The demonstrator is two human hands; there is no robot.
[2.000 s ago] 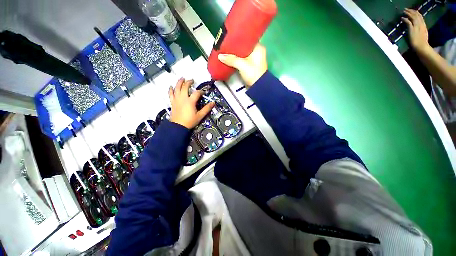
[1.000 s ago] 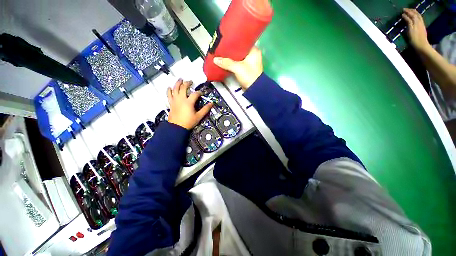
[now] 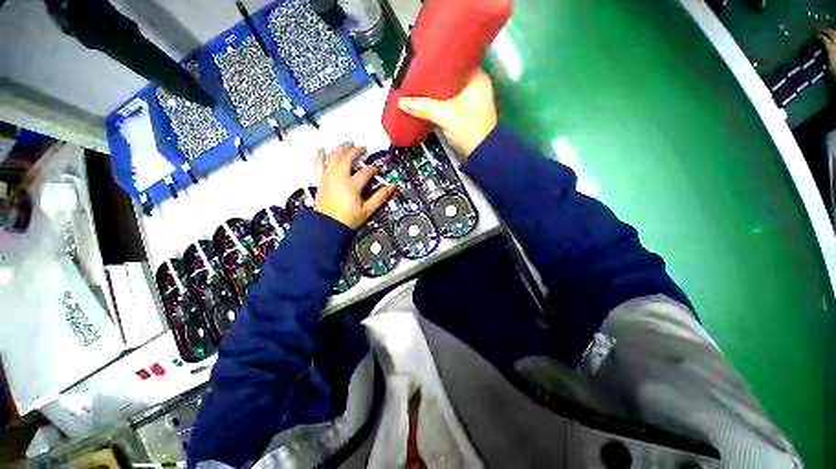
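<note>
Black oval electronic units (image 3: 415,234) stand side by side in a slanting row on the white bench, with pale-centred discs at their near ends. My right hand (image 3: 463,105) is closed around a red electric screwdriver (image 3: 446,57), held tilted over the upper ends of the units at the right end of the row. Its tip is hidden or too small to make out. My left hand (image 3: 346,186) rests with spread fingers on the units just left of the driver. It covers part of them, and my left sleeve hides others.
Blue bins (image 3: 249,83) of small silver screws stand behind the units, with a black hanging tool (image 3: 128,50) above. A plastic bag (image 3: 55,321) lies on a white box at left. A green belt (image 3: 632,137) runs at right, with another person's hand at its far edge.
The view has shifted, so bench and bins sit further right. The driver now stands over units further left in the row, and more units show to its right. Both hands keep their hold.
</note>
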